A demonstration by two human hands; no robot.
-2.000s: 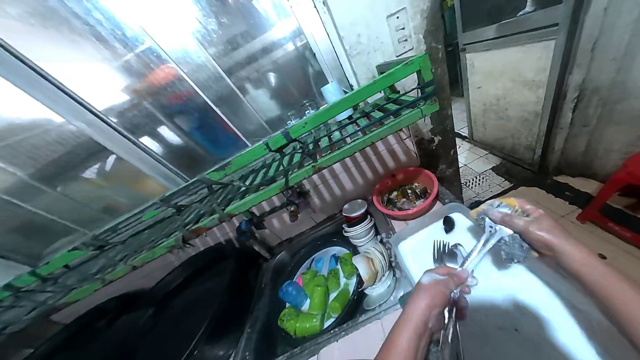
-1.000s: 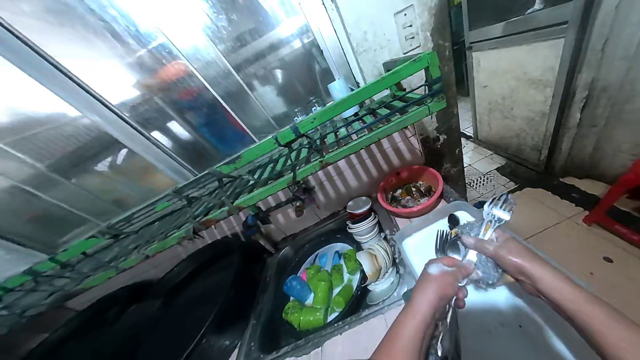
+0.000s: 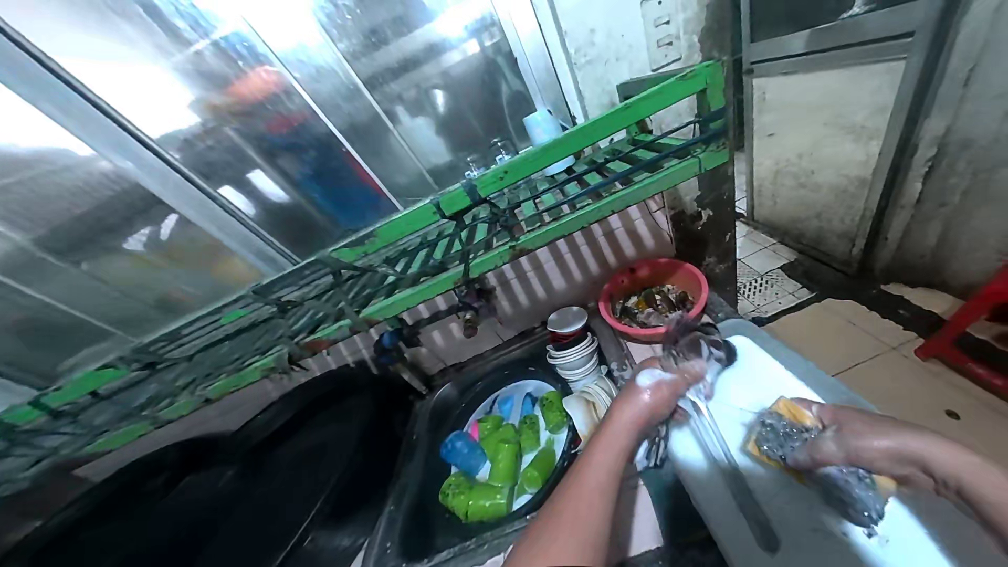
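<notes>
My left hand (image 3: 657, 394), wet with suds, is closed around a bunch of metal cutlery (image 3: 697, 354), blurred at its upper end. A long metal handle (image 3: 732, 472) slants down from the bunch over a white surface. To the right, my right hand (image 3: 854, 441) grips a yellow sponge with a grey metal scouring pad (image 3: 783, 433), held apart from the cutlery. More grey scouring mesh hangs below my right fingers.
Green cups (image 3: 504, 457) and a blue cup (image 3: 463, 453) lie in a basin in the black sink. Stacked bowls (image 3: 573, 358) and a red basin of scraps (image 3: 654, 268) stand behind. A green rack (image 3: 551, 157) spans above; a tap (image 3: 470, 319) is below it. Large black vessels are at left.
My right hand has moved away from the cutlery to the right, with the sponge and scouring pad. One second ago both hands were together at the forks and spoons.
</notes>
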